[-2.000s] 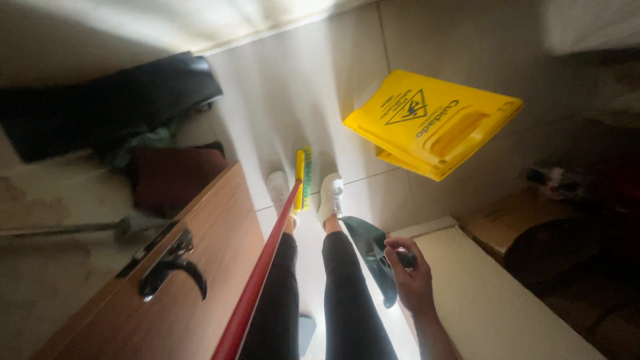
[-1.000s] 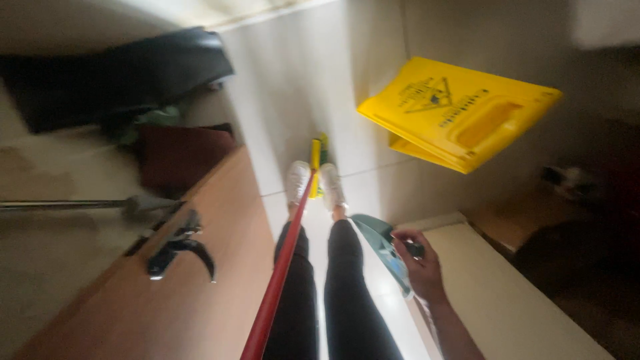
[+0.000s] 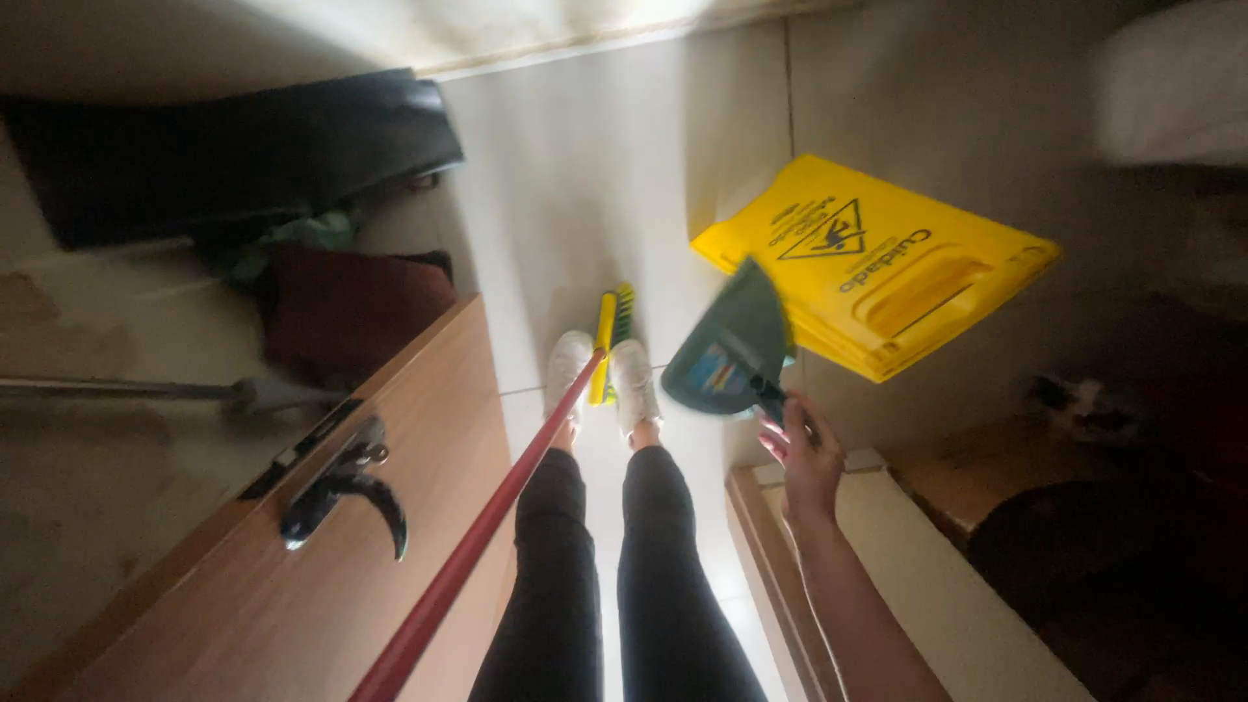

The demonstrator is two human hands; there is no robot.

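Note:
My right hand (image 3: 807, 458) is closed around the short handle of a dark green dustpan (image 3: 731, 346), which is raised beside my right foot and overlaps the edge of the yellow caution floor sign (image 3: 877, 263) in view. A push broom with a yellow head and green bristles (image 3: 606, 346) rests on the tiles between my white shoes. Its red handle (image 3: 487, 517) slants down to the bottom edge of the view. My left hand is out of view, so what it holds is hidden.
A wooden door (image 3: 419, 487) with a black lever handle (image 3: 361, 487) stands at left. Beyond it lie a black item (image 3: 234, 146) and a dark red cloth (image 3: 351, 307). At right are a door frame (image 3: 780, 575) and a cardboard box (image 3: 946, 468).
My right hand has moved forward with the dustpan, from beside my right leg to near the yellow sign. The broom head stays by my shoes.

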